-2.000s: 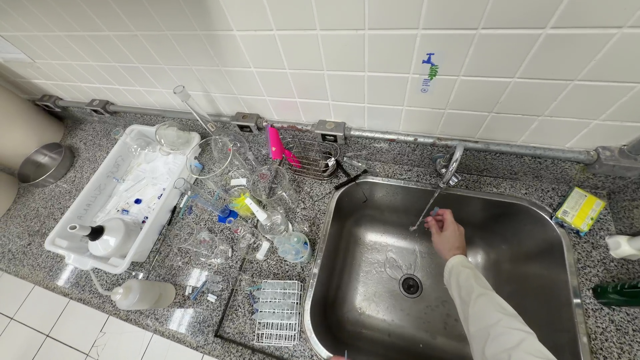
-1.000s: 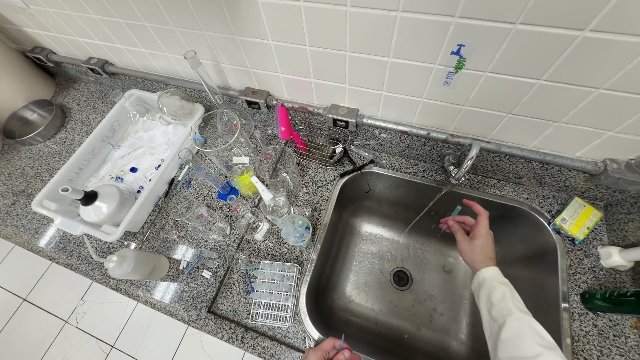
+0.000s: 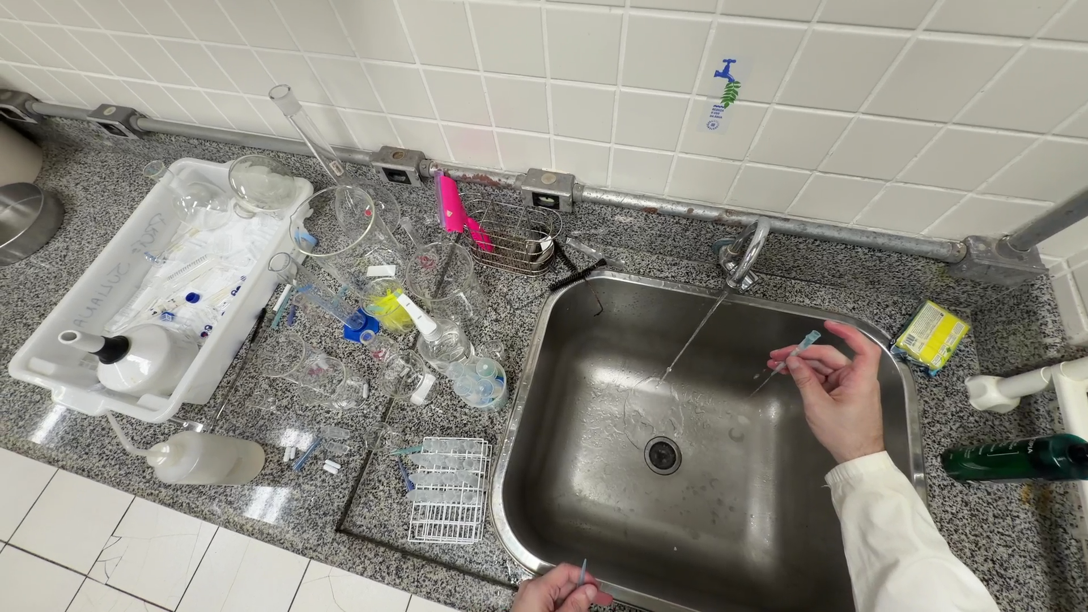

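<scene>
My right hand (image 3: 837, 387), in a white sleeve, pinches a small clear tube with a light-blue cap or end (image 3: 803, 342) above the right side of the steel sink (image 3: 586, 408). My left hand (image 3: 561, 588) holds a thin bluish pointed piece (image 3: 583, 571) upright at the sink's front-left rim; its lower part is hidden by the fingers. Water runs from the chrome faucet (image 3: 746, 255) in a thin stream towards the drain (image 3: 662, 456). Left of the sink stands a white wire rack (image 3: 449, 518) bearing small translucent tubes.
Beakers, flasks and a graduated cylinder (image 3: 310, 132) crowd the granite counter. A white tray (image 3: 51, 297) with labware, a wash bottle (image 3: 208, 459) and a wire basket (image 3: 514, 255) holding a pink brush are at left. A yellow sponge pack (image 3: 933, 336) and green bottle (image 3: 1011, 459) lie at right.
My right hand has moved from beside the water stream to the right, away from it, with the small tube. My left hand has come into view at the sink's front edge.
</scene>
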